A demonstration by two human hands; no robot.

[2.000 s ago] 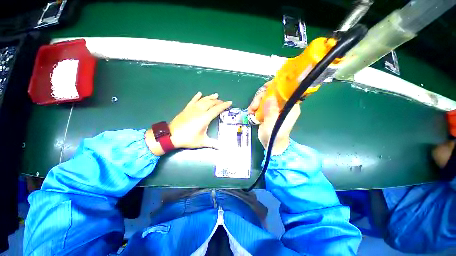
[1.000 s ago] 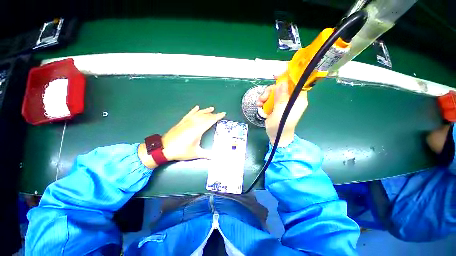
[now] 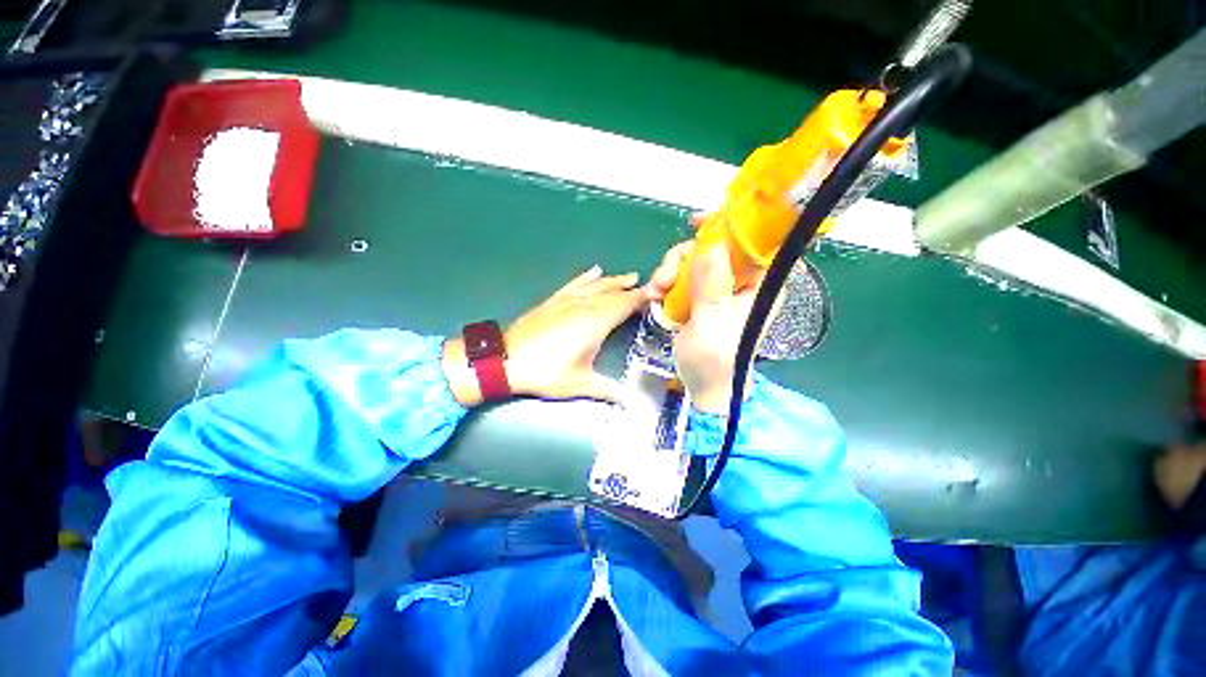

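Note:
The phone assembly (image 3: 640,443) lies flat on the green bench top in front of me. My left hand (image 3: 575,340) rests along its left edge, fingers and thumb spread. My right hand (image 3: 712,318) is closed around the yellow-orange electric screwdriver (image 3: 774,199), whose lower end is over the phone's upper end. The tip is hidden by my fingers. The black power cord (image 3: 780,251) curves down from the screwdriver's top past my right hand. The round grey screw dish (image 3: 795,312) is just right of my right hand, partly covered by it.
A red parts bin (image 3: 298,159) with white contents stands at upper left, beside a black tray (image 3: 99,199) of glittering parts. A white rail (image 3: 529,143) borders the conveyor (image 3: 556,66). A wrapped post (image 3: 1032,179) slants at right. Another person's hand (image 3: 1181,472) shows at the right edge.
The screwdriver and my right hand have moved from over the screw dish to the phone's upper end. The dish is more visible. My left hand stays beside the phone. The camera view has shifted.

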